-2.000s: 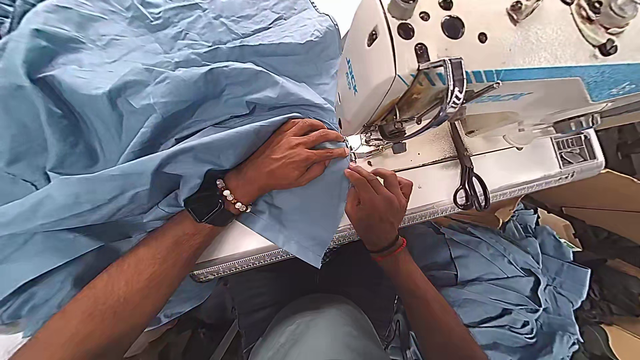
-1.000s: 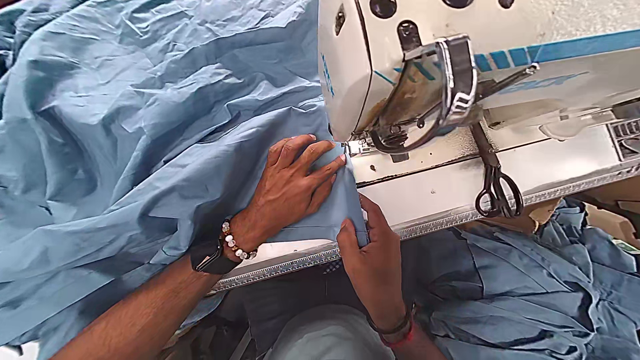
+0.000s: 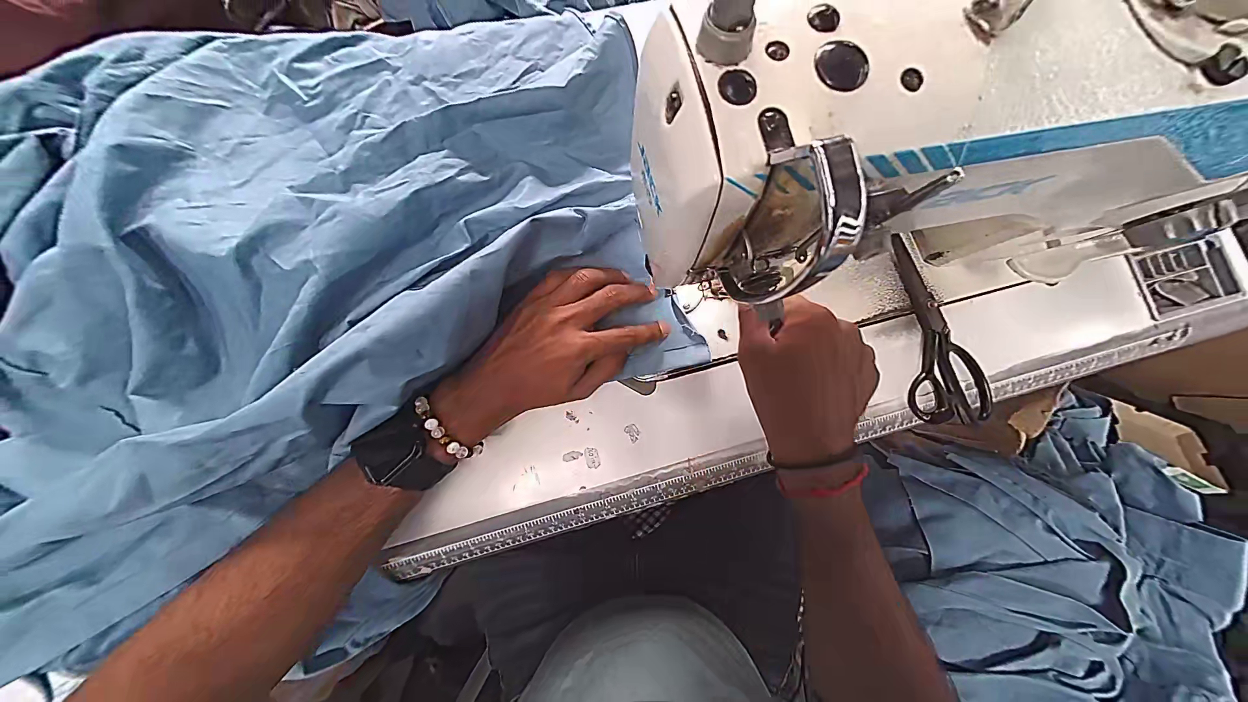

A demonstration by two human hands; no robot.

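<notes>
Blue fabric (image 3: pixel 390 195) spreads over the left of the sewing table, its narrow edge lying by the needle area of a white sewing machine (image 3: pixel 682 146). My left hand (image 3: pixel 561 341) rests on this cloth with its fingers spread, fingertips just left of the presser foot. My right hand (image 3: pixel 807 366) is curled at the front of the needle area, right of the cloth's edge, below the curved guard on the machine head. Whether its fingers hold anything is hidden. Black-handled scissors (image 3: pixel 941 361) lie to the right of that hand, handles towards the table's front edge.
A measuring tape (image 3: pixel 624 505) runs along the front edge of the table. More blue fabric (image 3: pixel 1033 546) is heaped below at the right, beside cardboard (image 3: pixel 1160 439). A small compartment tray (image 3: pixel 1185 273) is set in the table at the far right.
My right hand has left the cloth's lower edge and moved up and right to the needle area. The cloth corner that hung over the table's front edge two seconds ago now lies on the table.
</notes>
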